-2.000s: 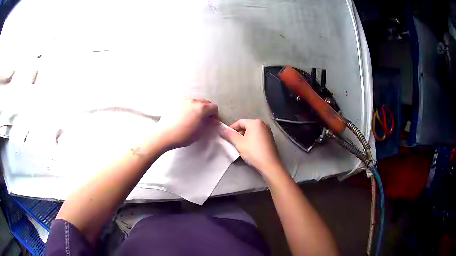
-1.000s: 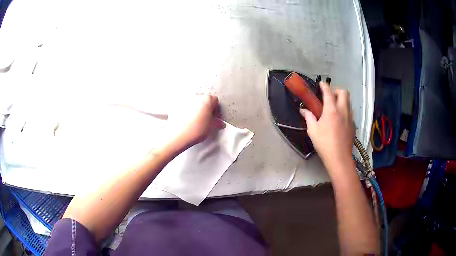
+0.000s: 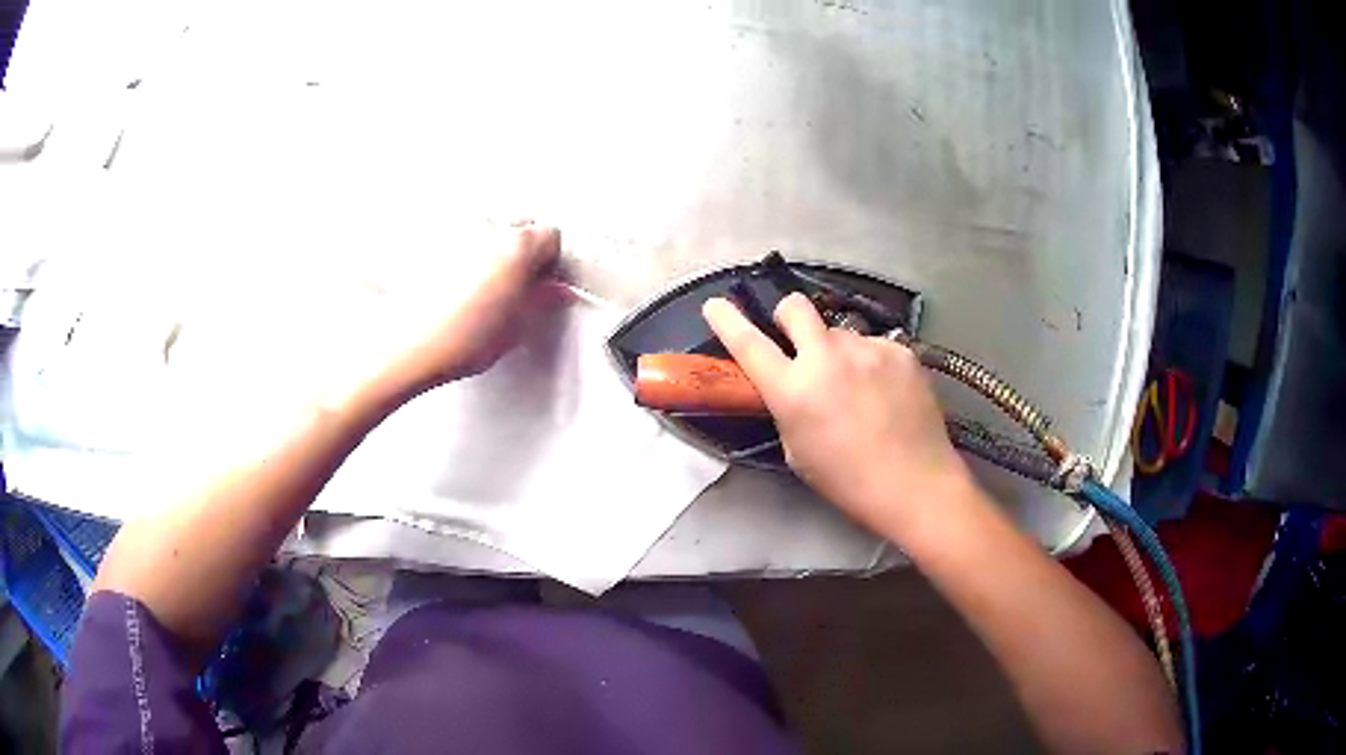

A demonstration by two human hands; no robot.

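A white garment panel (image 3: 554,465) lies flat near the front edge of the pressing table, one corner reaching the edge. My left hand (image 3: 502,303) pinches its upper edge with closed fingertips. The steam iron (image 3: 687,317) points left, and its tip and front part rest on the panel's right side, just right of my left fingertips. My right hand (image 3: 856,406) is shut around the iron's orange-brown handle (image 3: 694,382), with fingers reaching over the black levers. The part of the panel under the iron is hidden.
The pale pressing table (image 3: 1019,192) has a rounded right edge. Ribbed hoses (image 3: 989,391) run from the iron's rear to a tie and a blue hose (image 3: 1144,546). Red and yellow loops (image 3: 1166,419) hang beyond the right edge. A blue basket (image 3: 56,568) is at lower left.
My right hand has let go of the panel, gripped the iron, turned it and brought it left onto the cloth. My left hand has shifted left and up along the panel's edge.
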